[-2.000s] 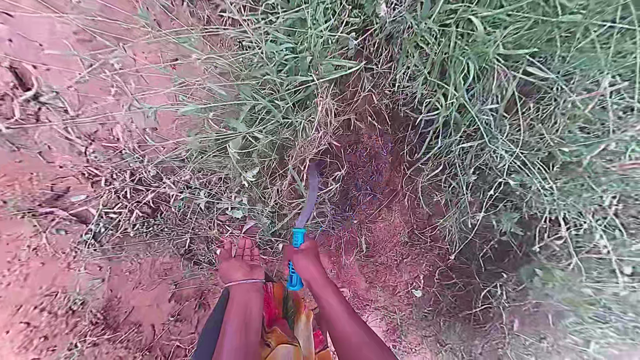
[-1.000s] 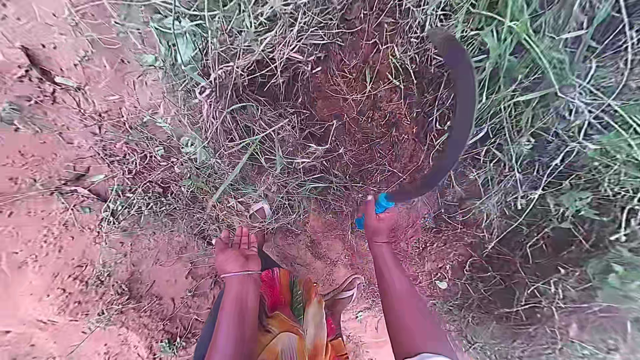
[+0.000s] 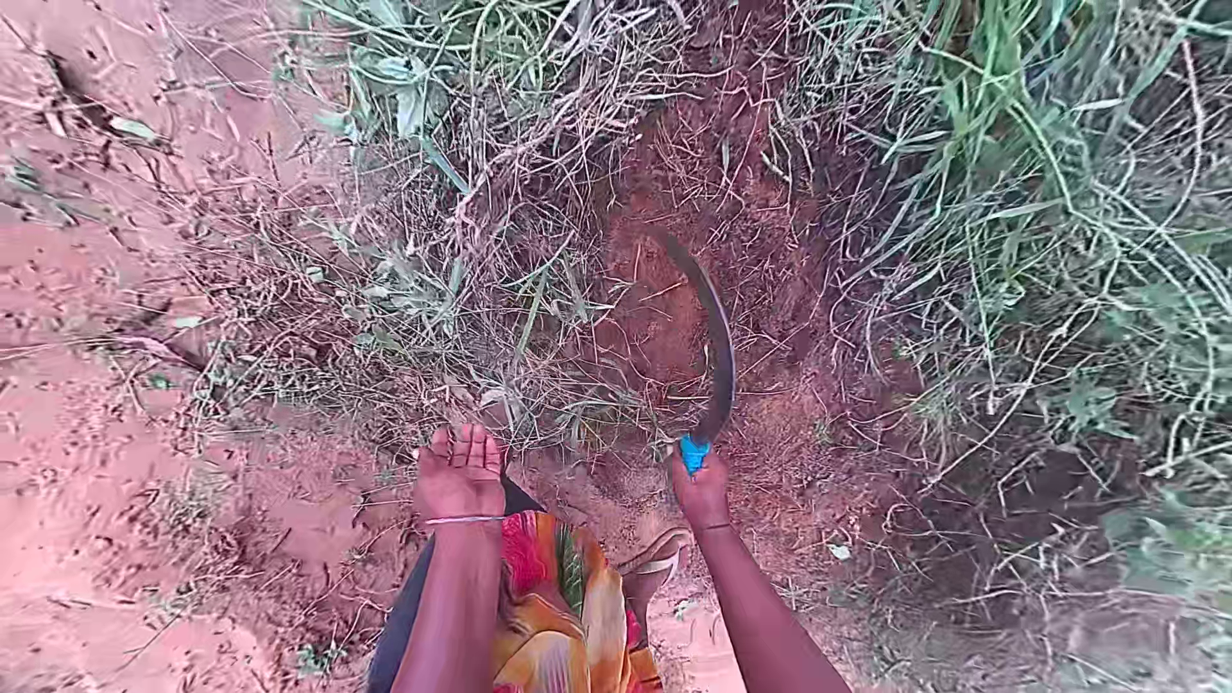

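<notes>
A sickle (image 3: 720, 342) with a dark curved blade and a blue handle is in my right hand (image 3: 701, 486), which is closed round the handle at lower centre. The blade curves up and to the left over reddish soil, its tip near the middle of the view. Left of it, my left hand (image 3: 460, 476) is palm up with its fingers slightly curled and nothing in it, near the lower edge of cut or dry grass (image 3: 510, 356). A thin bangle is on the left wrist.
Green grass (image 3: 1020, 173) grows thickly at the right, and leafy weeds (image 3: 414, 91) stand at upper left. Reddish bare soil (image 3: 87, 452) lies at the left. Below my hands are a sandalled foot (image 3: 659, 558) and patterned cloth (image 3: 568, 616).
The sickle was low among the grass, then swung out to the right with its blade raised; now the blade is back left over the soil. My left hand stays palm up.
</notes>
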